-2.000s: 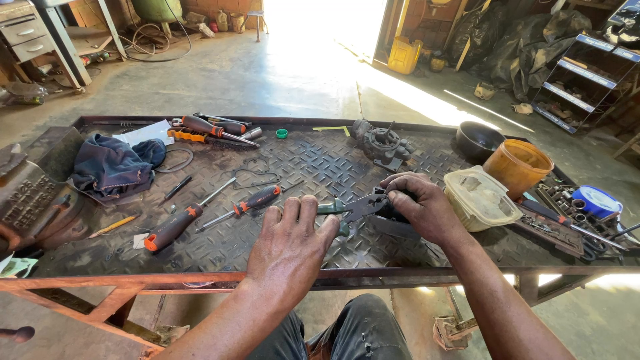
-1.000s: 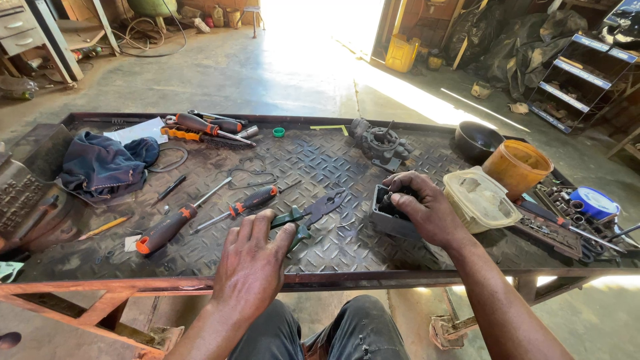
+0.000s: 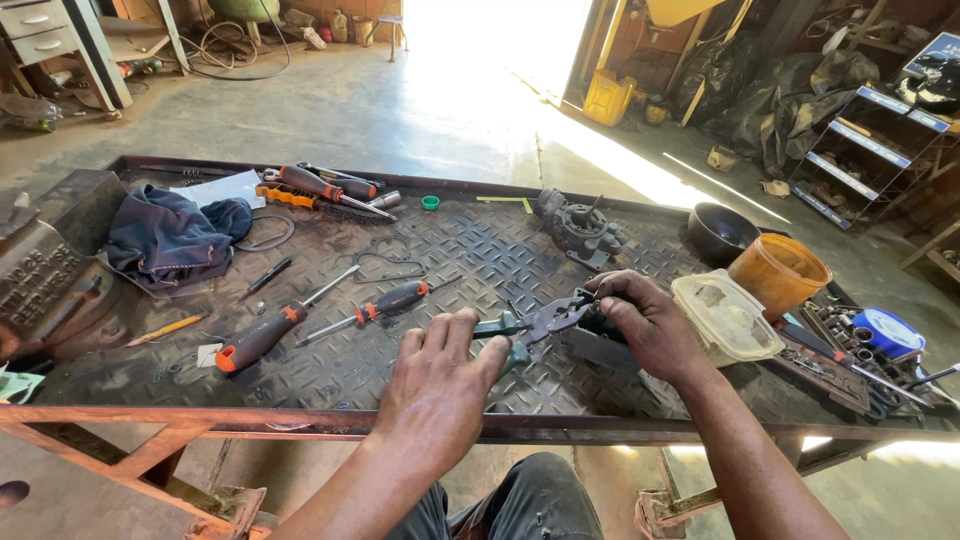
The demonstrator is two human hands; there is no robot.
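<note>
Green-handled pliers [image 3: 551, 321] are in my left hand [image 3: 442, 375], their jaws at a small dark part by the fingertips of my right hand [image 3: 645, 322]. That part is too small to make out. Under my right hand lies a grey metal housing [image 3: 600, 349], partly hidden by the fingers. A carburetor [image 3: 581, 229] stands behind it on the diamond-plate bench top. Left of the pliers lie a short screwdriver [image 3: 397, 298], a larger orange-and-black screwdriver [image 3: 266, 334] and a thin gasket [image 3: 390, 259].
A plastic tub [image 3: 724, 319], an orange container [image 3: 776, 274] and a black bowl [image 3: 722, 232] stand at the right, beside a tray of sockets [image 3: 825, 375]. A bench vise [image 3: 45, 277] and a blue cloth [image 3: 169, 236] are at the left. A raised rim [image 3: 480, 184] edges the bench.
One second ago the plier jaws were apart from my right hand; now they meet the small part at its fingertips. My right hand has lifted slightly from the housing.
</note>
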